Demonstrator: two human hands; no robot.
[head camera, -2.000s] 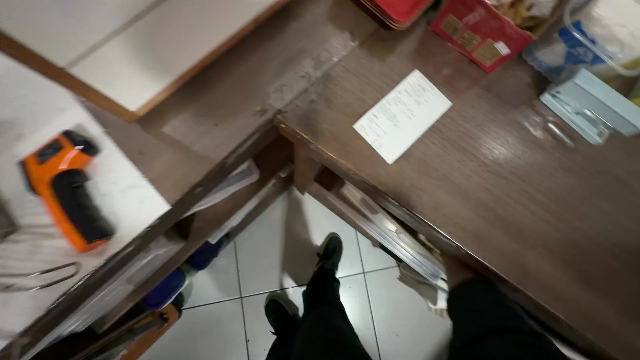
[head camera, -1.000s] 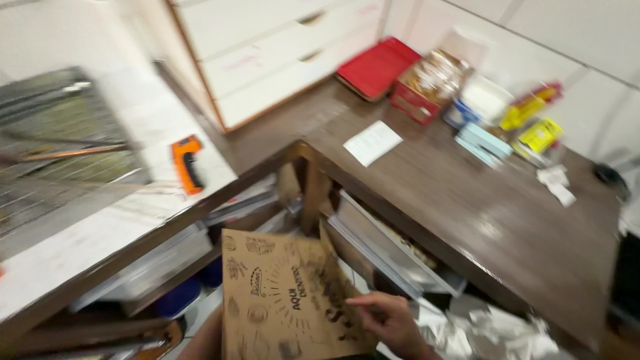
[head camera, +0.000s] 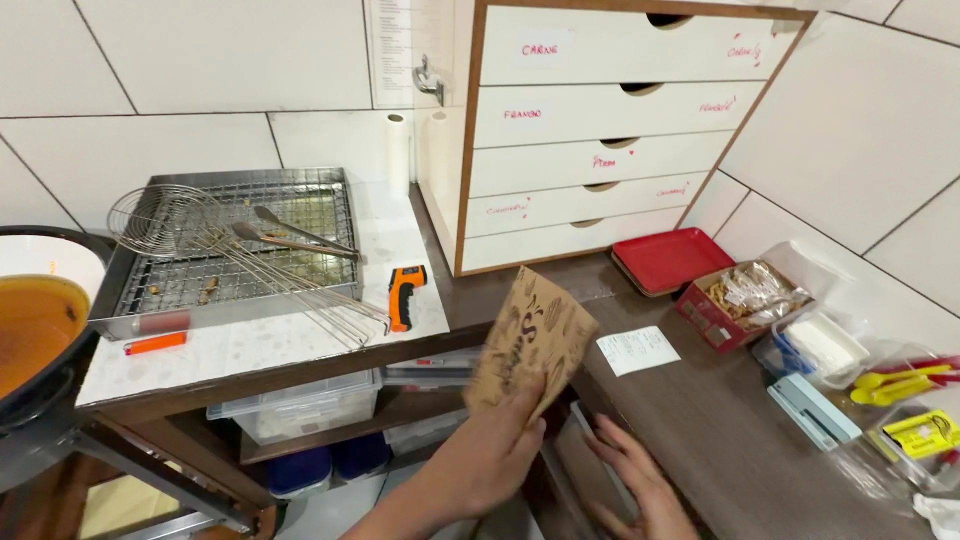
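My left hand (head camera: 499, 442) grips the lower edge of a printed brown paper bag (head camera: 529, 337), which stands tilted over the corner where two counters meet. My right hand (head camera: 634, 469) is a little to the right and lower, its fingers apart and nothing held, near the front edge of the brown counter (head camera: 720, 420). A written paper slip (head camera: 637, 350) lies on that counter, just right of the bag. To the bag's left, an orange and black infrared thermometer (head camera: 406, 298) rests on the white-covered counter.
A metal tray with a wire rack (head camera: 247, 270) holds a skimmer (head camera: 165, 220) and tongs (head camera: 296, 240). A pot of oil (head camera: 37, 322) stands far left. Behind are a white drawer cabinet (head camera: 592, 165), red trays (head camera: 673, 259), a red box (head camera: 742, 300) and a light blue stapler-like tool (head camera: 814, 411).
Both hands were near the bag one second ago; now the bag is higher, in my left hand, and my right hand is apart from it. The view has swung up and left.
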